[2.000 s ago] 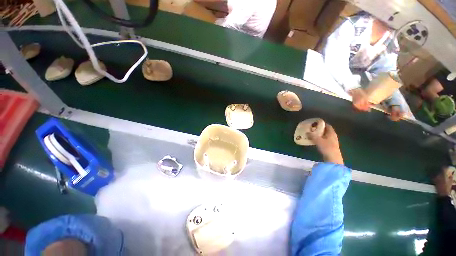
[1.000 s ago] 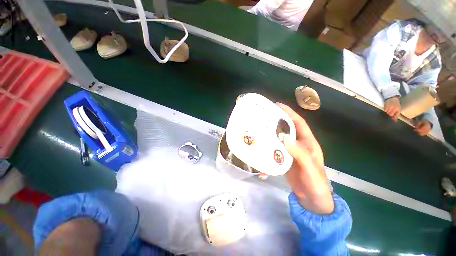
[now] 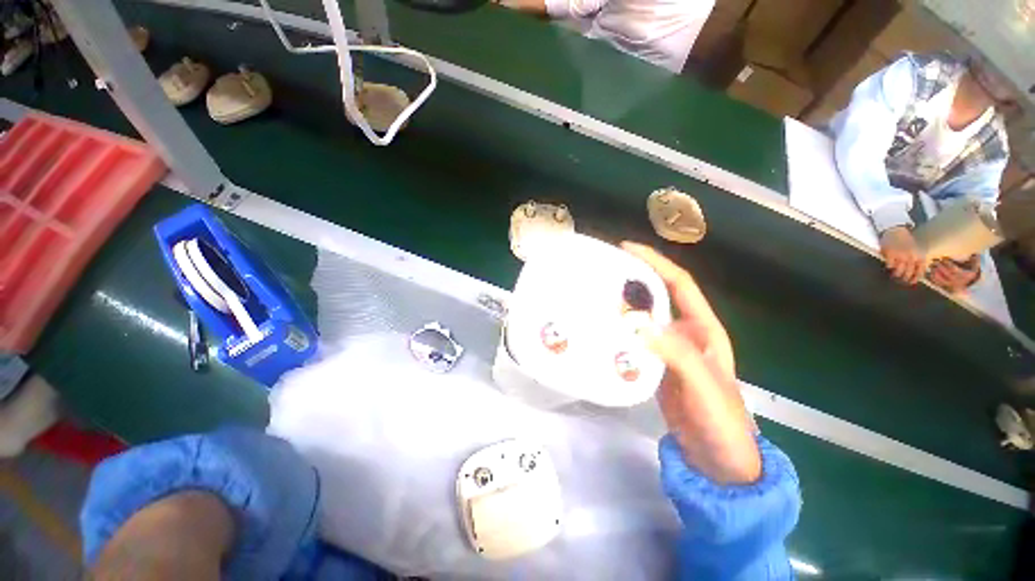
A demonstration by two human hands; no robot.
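Observation:
My right hand [image 3: 695, 352] grips a cream rounded-square cover [image 3: 590, 312] by its right edge, raised towards the camera. The cover shows a dark round hole and two copper-coloured spots. It hides most of the deep beige tub [image 3: 528, 386] behind it. Another cream cover [image 3: 511, 516] lies on the white protective sheet [image 3: 380, 454], with two dark-ringed holes at its top. A small silvery plate [image 3: 435, 347] lies left of the tub. My left hand [image 3: 170, 550] shows only as bare skin at the sleeve, cut off by the bottom edge; its fingers are hidden.
A blue tape dispenser [image 3: 244, 301] and a coral-red divided tray [image 3: 62, 221] stand left. Beige two-post covers [image 3: 676, 216] lie along the green belt [image 3: 477, 159]. A white cable [image 3: 380, 51] loops above it. A person [image 3: 925, 159] holds a beige part across the belt.
My right hand has picked the cover off the belt and raised it over the tub. Since the middle frame it has moved slightly down and left. Belt covers have shifted left.

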